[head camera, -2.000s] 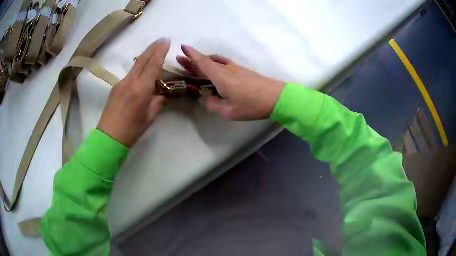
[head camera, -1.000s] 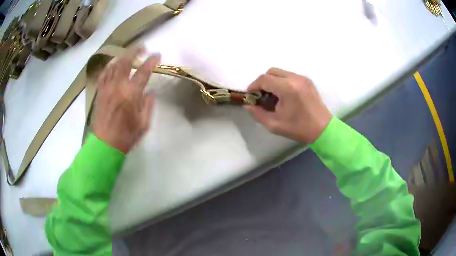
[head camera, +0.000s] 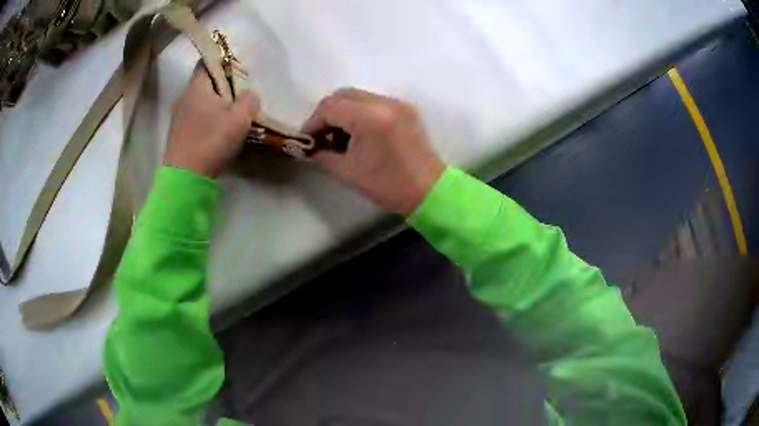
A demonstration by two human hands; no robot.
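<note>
A tan webbing strap bundle (head camera: 287, 139) lies between my hands, folded in compact layers with gold hardware and a reddish-brown leather part. My left hand (head camera: 208, 121) grips its left end, with strap running up out of the grip. A gold snap hook (head camera: 223, 50) shows just above that hand. My right hand (head camera: 374, 141) pinches the right end, where a dark brown piece shows at the fingers. Both hands are bare, in green sleeves. The fingertips are partly hidden and blurred.
A long loose tan strap (head camera: 62, 170) loops over the white table (head camera: 499, 50) at left, its end near the lower left. Folded tan bundles (head camera: 79, 33) lie at the top left corner, blurred. The table edge runs diagonally; beyond it is dark floor with a yellow line (head camera: 707, 146).
My left hand has gone from open to gripping the bundle. My right hand has moved left, closer to it. The snap hook now stands above my left hand.
</note>
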